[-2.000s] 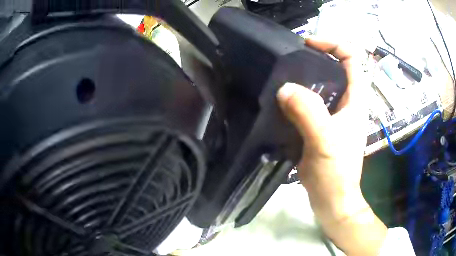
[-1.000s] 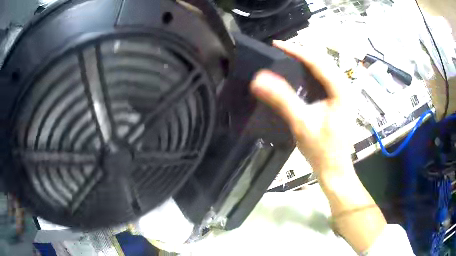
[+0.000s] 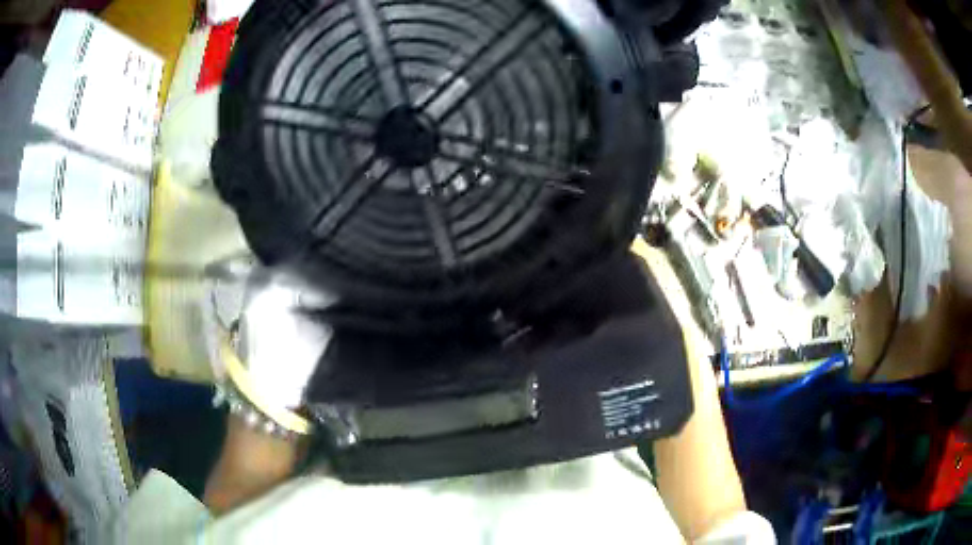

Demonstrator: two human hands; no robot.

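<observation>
A black fan unit (image 3: pixel 597 170) fills the middle of the head view. Its round head is at the top, with the slatted rear grille (image 3: pixel 407 136) facing me. Its base (image 3: pixel 576 367) is nearest my body, showing small pale printed text at the right and a light recessed strip. My left hand (image 3: pixel 279 339), in a white glove, grips the base's left end. My right hand (image 3: pixel 659 271), bare, is at the base's right end; its fingers are mostly hidden behind the fan, and the forearm runs along the base's side.
White printed cartons (image 3: pixel 83 234) are stacked at the left beside a yellowish board edge (image 3: pixel 176 287). On the bench at the right lie white scraps and a black-handled tool (image 3: pixel 812 268). A blue cord (image 3: pixel 783 392) hangs at the bench edge. Another black item is partly visible at the top.
The fan has moved right and turned, so its base now lies across in front of me. My gloved left hand has come into clear view at the base. My right hand is now mostly hidden.
</observation>
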